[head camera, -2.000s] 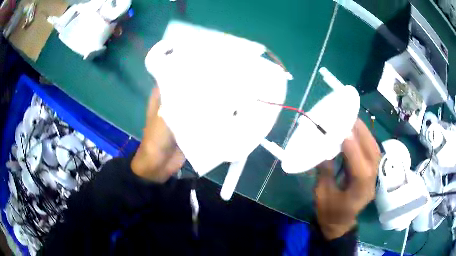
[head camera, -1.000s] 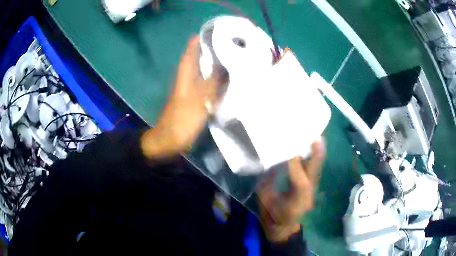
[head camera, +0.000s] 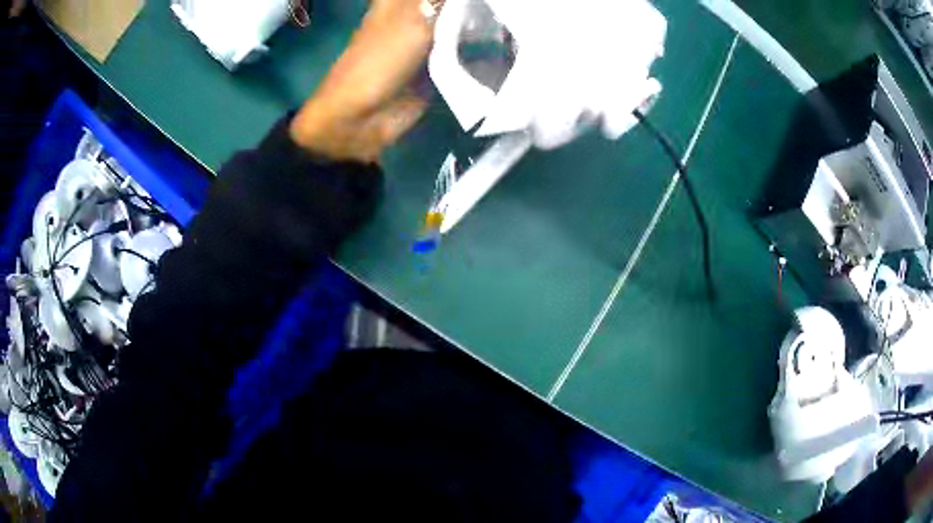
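Observation:
My left hand (head camera: 373, 87) holds a white camera housing (head camera: 583, 61) above the green bench, at the top middle of the head view. The housing has a round opening on its left side. A white antenna (head camera: 486, 182) and thin wires with a blue and yellow connector end (head camera: 427, 237) hang below it. A black pigtail cable (head camera: 694, 194) hangs from its right side. My right hand (head camera: 920, 488) is mostly cut off at the lower right edge, beside white units; its fingers cannot be made out.
White camera units (head camera: 818, 409) stand at the bench's right. The screw feeder (head camera: 870, 194) is behind them. Another white unit (head camera: 233, 26) lies at the top left near cardboard (head camera: 97, 22). A blue bin (head camera: 133, 158) of white discs and black cables is at the left, below the bench edge.
My left hand has moved up with the housing, which is turned so its cable and connector wires show. My right hand has left the housing and moved to the far lower right.

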